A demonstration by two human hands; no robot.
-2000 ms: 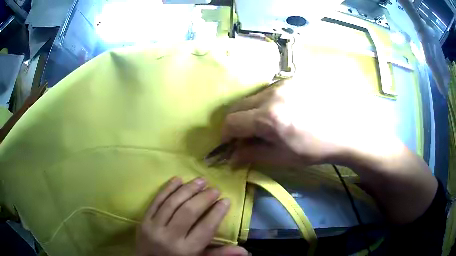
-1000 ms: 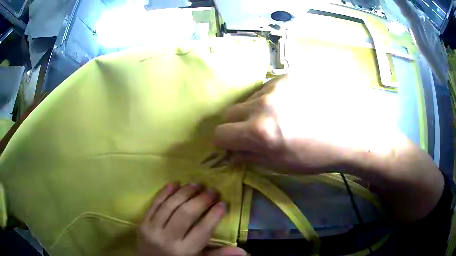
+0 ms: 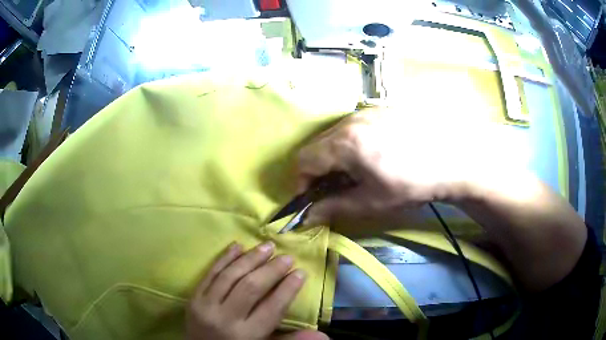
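Observation:
A large yellow bag body [image 3: 159,159] lies spread in front of me, with stitched seams across its lower part. My left hand [image 3: 242,292] lies flat on the bag near its lower right, fingers spread a little, pressing on the surface. My right hand [image 3: 352,172] is shut on thread snips [image 3: 291,214]. The two blades are apart, their tips at the bag surface just above my left fingers. A yellow strap [image 3: 379,272] loops from the bag's right edge towards the front. I cannot see any thread between the blades.
The sewing machine head [image 3: 332,20] and its needle area stand behind the bag. A yellow-edged clamp frame [image 3: 508,80] lies at the back right, partly washed out by glare. A dark cord [image 3: 458,246] hangs under my right forearm. Papers [image 3: 66,30] are at the upper left.
The snips have tilted and their blades now show more clearly, spread apart at the bag. My right hand has shifted slightly. My left hand stays in nearly the same place.

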